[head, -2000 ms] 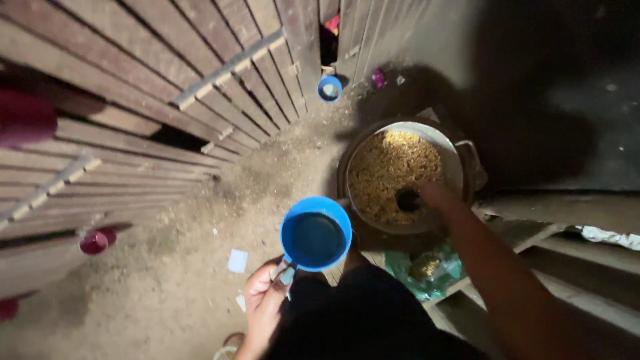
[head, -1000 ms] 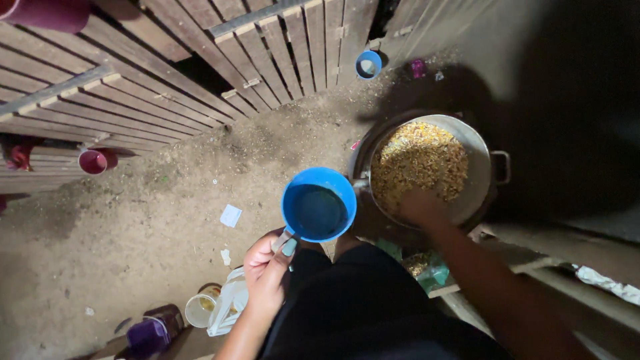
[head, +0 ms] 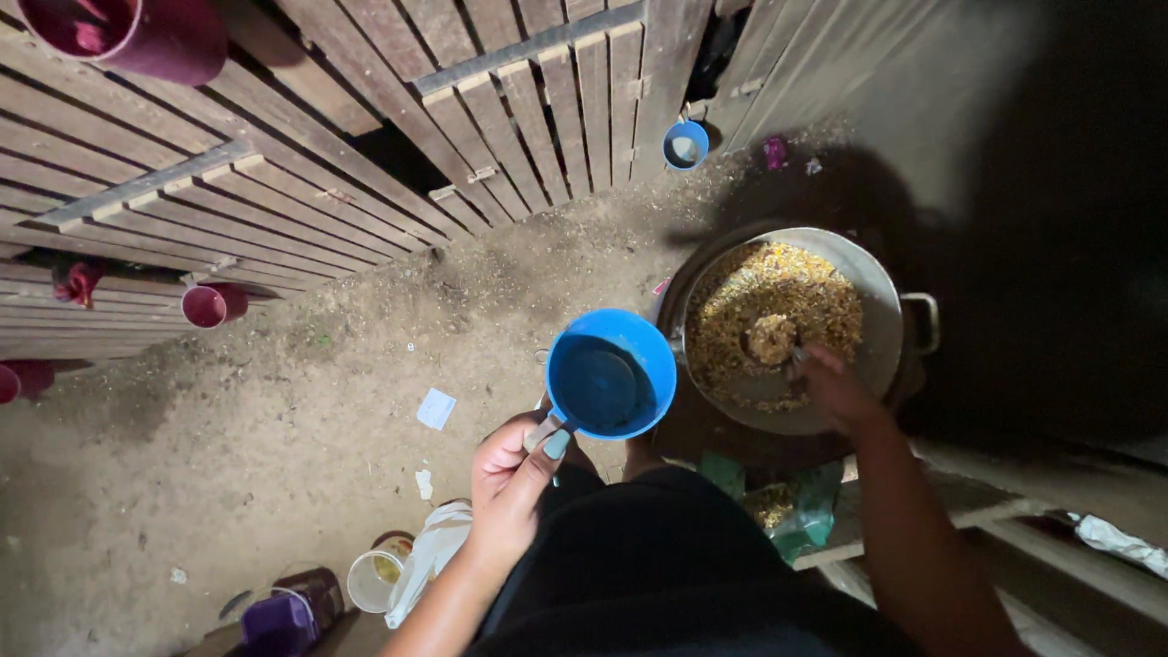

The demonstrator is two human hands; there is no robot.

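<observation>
My left hand [head: 513, 479] grips the handle of a blue plastic cup [head: 610, 374], whose dark inside faces up and shows no grain. To its right stands a wide metal pot [head: 881, 301] with side handles, holding mixed yellow and brown grain [head: 785, 274]. My right hand [head: 832, 383] is over the pot's near right part, closed around the handle of a small scoop [head: 772, 340] heaped with grain. The scoop's rim is hard to make out against the grain around it.
Slatted wooden pens [head: 547, 119] run along the far left. Red cups [head: 214, 306] and another blue cup [head: 685, 145] hang on them. Near my legs are a green plastic bag [head: 808, 511] with grain, a white bucket [head: 372, 581] and a purple container [head: 278, 625]. Wooden boards [head: 985, 497] lie at right.
My right hand has lifted from within the grain, where the scoop was not visible one second ago, and now shows a filled scoop. My left hand keeps hold of the blue cup.
</observation>
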